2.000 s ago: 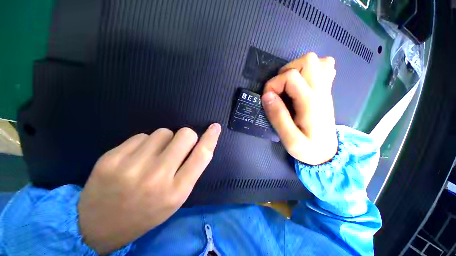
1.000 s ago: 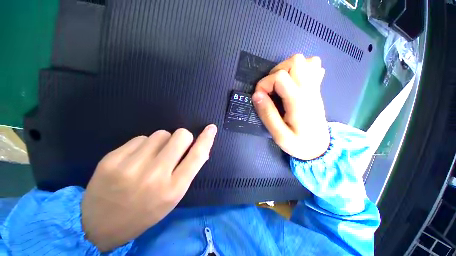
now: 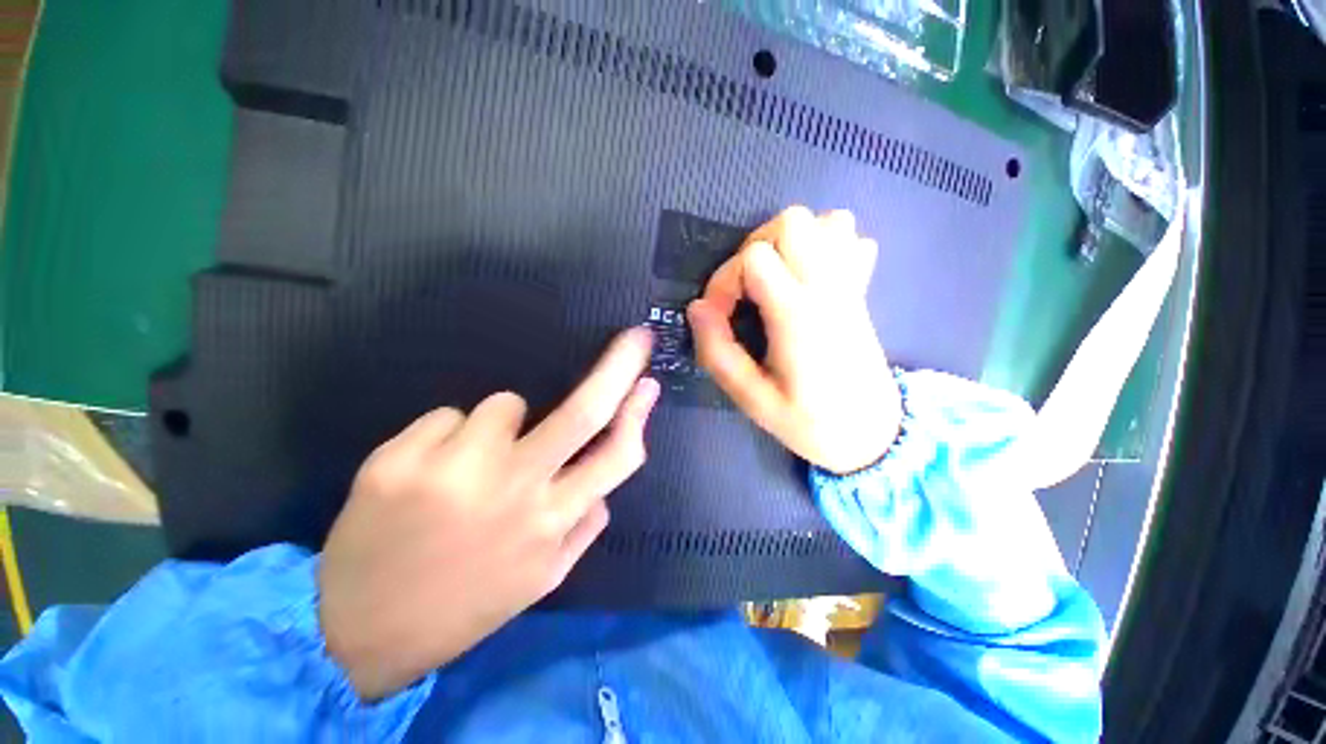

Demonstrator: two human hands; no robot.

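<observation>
The large black ribbed back cover (image 3: 480,218) lies in front of me, its near edge over my lap. A black rating label with white print (image 3: 670,343) is on it, partly hidden by my hands. A smooth dark recess (image 3: 695,244) lies just above the label. My left hand (image 3: 487,502) rests on the cover, its index fingertip at the label's left edge, holding nothing. My right hand (image 3: 793,327) is curled over the label's right part, thumb and index finger together at the print; I cannot tell if they pinch anything.
A green mat (image 3: 109,218) lies under the cover. A black open box (image 3: 1127,58) and crumpled clear plastic (image 3: 1127,167) are at the upper right. A white strip (image 3: 1112,356) hangs by my right sleeve. A ribbed clear bag (image 3: 909,32) is at the top; a dark conveyor is at right.
The cover has shifted down in view. My left hand has moved right and up, its index fingertip now touching the label's left edge. My right hand remains over the label.
</observation>
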